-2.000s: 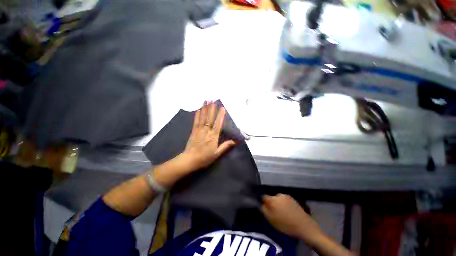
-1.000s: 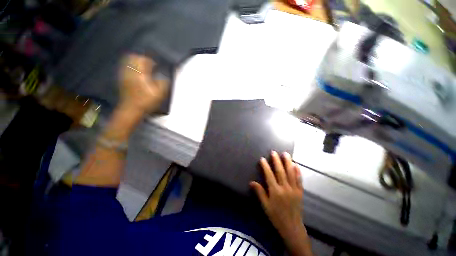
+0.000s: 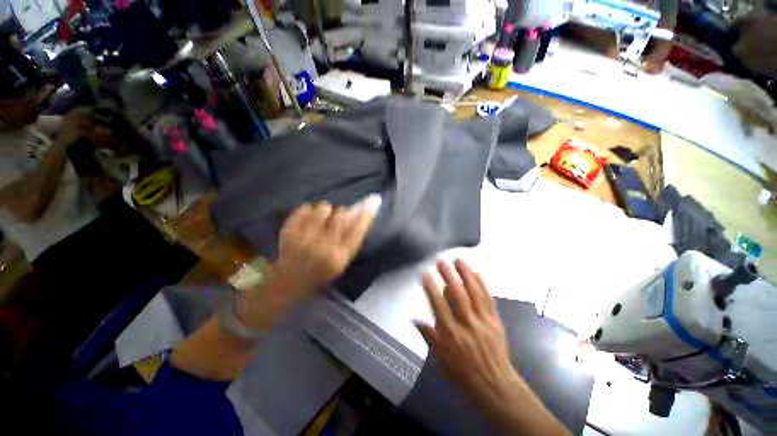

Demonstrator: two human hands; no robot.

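Note:
A pile of large dark grey panels [image 3: 298, 166] lies on the left of the table, with a lighter grey fold [image 3: 417, 162] blurred across its middle. My left hand [image 3: 319, 247] is over the near side of the pile, blurred, fingers bent towards the fold; whether it grips cloth is unclear. My right hand [image 3: 464, 319] is open, fingers spread, over the white table [image 3: 520, 230] and the left edge of a smaller dark grey piece [image 3: 545, 358]. That piece lies beside the sewing machine head [image 3: 673, 311], partly under my right hand and forearm.
A red packet [image 3: 578, 162] and a dark rectangular object [image 3: 631, 191] lie at the back. Dark crumpled cloth [image 3: 694, 223] is behind the machine. Grey pieces [image 3: 285, 383] hang below the ruler-marked front edge [image 3: 371, 345]. Another person [image 3: 43, 183] is at far left; thread cones stand nearby.
The view has swung left and up. The large grey panels now show a fold across them. My right hand has lifted off the smaller piece towards the pile; my left hand remains at the pile.

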